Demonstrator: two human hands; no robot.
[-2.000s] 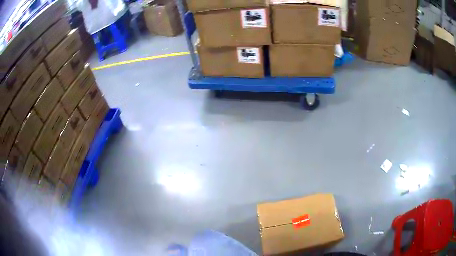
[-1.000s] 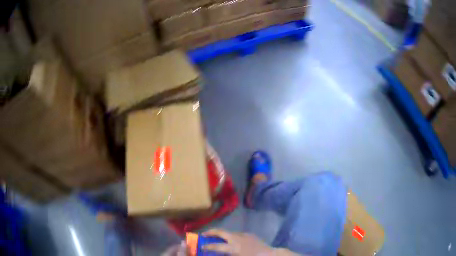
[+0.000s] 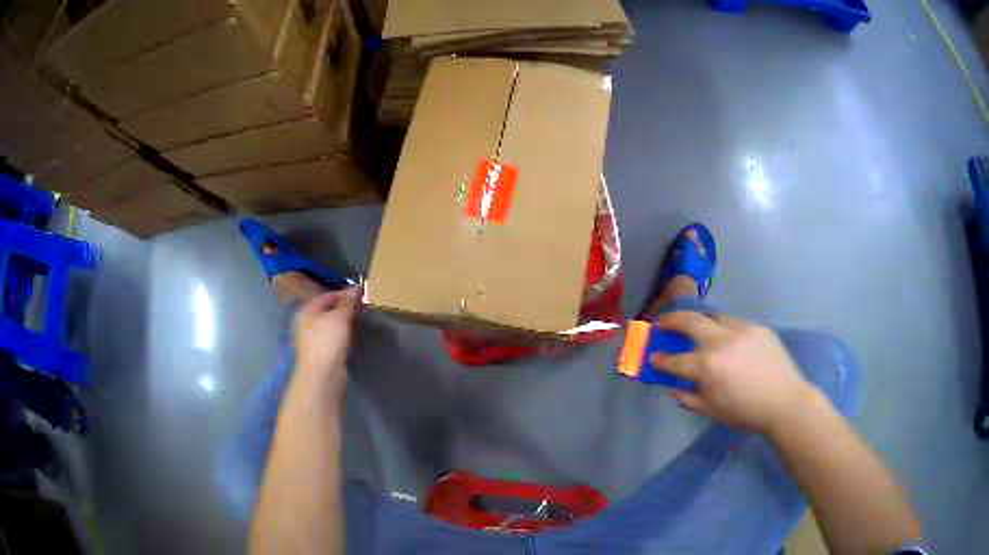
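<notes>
A closed brown carton (image 3: pixel 434 184) lies on the red stool (image 3: pixel 609 284), its centre seam running away from me. A red-orange label (image 3: pixel 492 192) sits across the seam. My left hand (image 3: pixel 328 334) is at the carton's near left corner, fingers bent; whether it pinches anything is unclear. My right hand (image 3: pixel 721 363) grips the blue tape dispenser (image 3: pixel 664 356) just right of the carton's near right corner. A shiny strip shows at that corner, near the dispenser's orange front.
Flat cardboard sheets (image 3: pixel 504 24) lie behind the carton. Stacked cartons (image 3: pixel 217 108) stand at the upper left. Blue plastic stools or frames (image 3: pixel 43 293) are at the left edge. My knees and feet flank the carton; another red stool part (image 3: pixel 515 501) shows below.
The view has swung onto the stool carton. My left hand now shows at its near left corner. The right hand with the dispenser is now beside the carton's right corner.
</notes>
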